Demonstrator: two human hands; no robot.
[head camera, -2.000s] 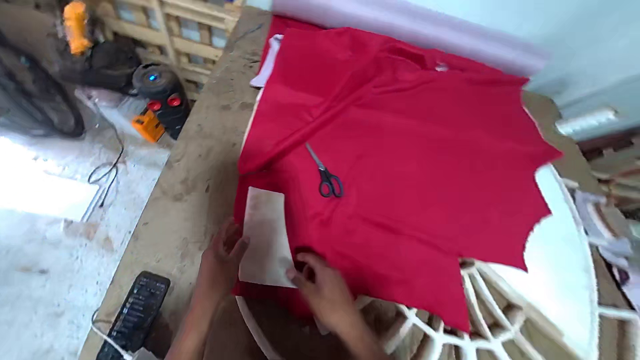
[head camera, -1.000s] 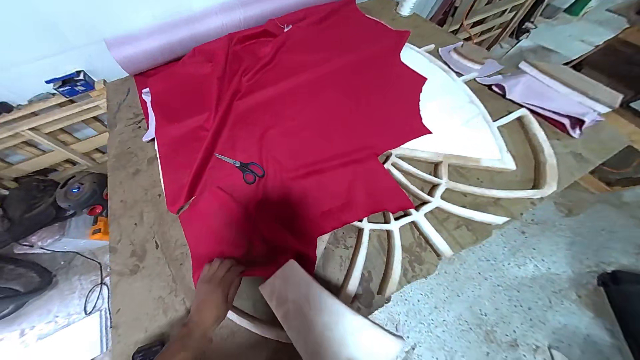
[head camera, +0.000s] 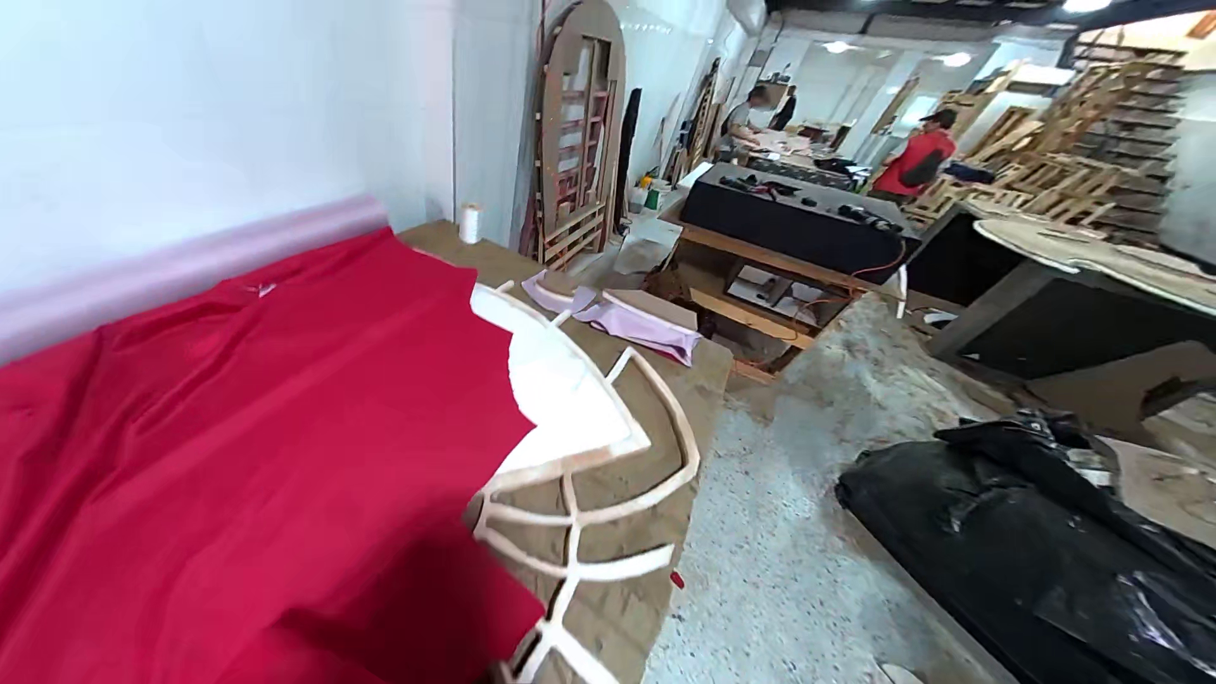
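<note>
Neither my left hand nor my right hand shows clearly in the head view; only a small blurred patch lies at the bottom edge. A large red fabric sheet (head camera: 313, 408) covers the left of the work table (head camera: 703, 399), with a dark shadow on its lower part. From under its right edge come a white panel (head camera: 560, 389) and a pale, branching curved frame (head camera: 573, 532). Folded pink fabric pieces (head camera: 636, 328) lie near the table's far corner. Behind the red fabric rests a pale pink roll (head camera: 209, 242). A white thread spool (head camera: 470, 223) stands upright beside the wall.
A black plastic-wrapped bundle (head camera: 997, 541) lies on the floor at right. Beyond the table are a dark-covered bench (head camera: 798, 223) with tools and an arched wooden frame (head camera: 579, 133) against the wall. Two persons, one in a red top (head camera: 917, 161), are farther back.
The view has swung up and right. Earlier, both hands were at a pale rectangular piece on the red fabric; a second ago that piece lay off the fabric's lower edge. Hands, piece and scissors are now out of view.
</note>
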